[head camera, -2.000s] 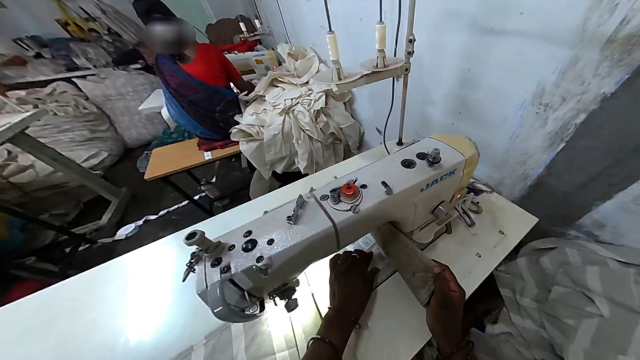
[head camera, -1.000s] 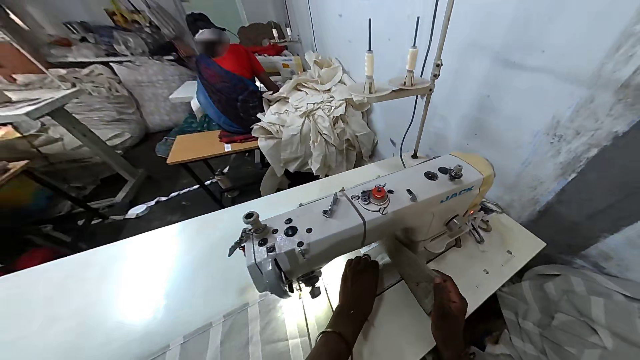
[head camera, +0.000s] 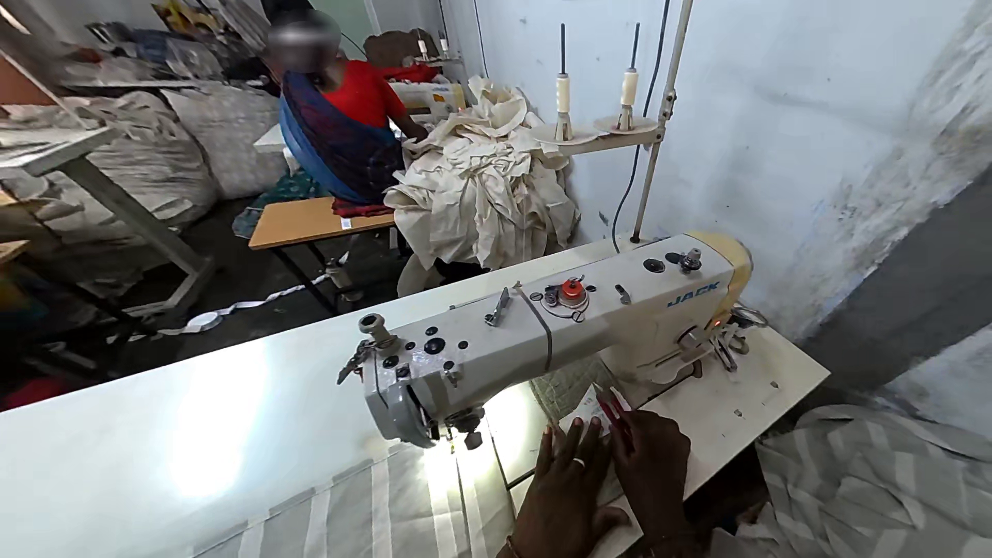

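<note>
Under the arm of a Jack industrial sewing machine, my left hand lies with spread fingers on a small white paper, and a ring shows on one finger. Beside it on the right, my right hand is closed around a slim red tool, perhaps a pen, whose tip reaches the paper. A greenish quilted pad lies behind the paper. Grey and white striped fabric lies flat on the table at the needle end of the machine.
A thread stand with two cones rises behind the machine. More striped fabric is heaped at the right. Small scissors or snips lie by the machine's base. Beyond the white table, a person sits beside piled cream fabric.
The flat piece that my right hand held upright is no longer seen there. That hand now holds the red tool, and my left hand has spread on the white paper.
</note>
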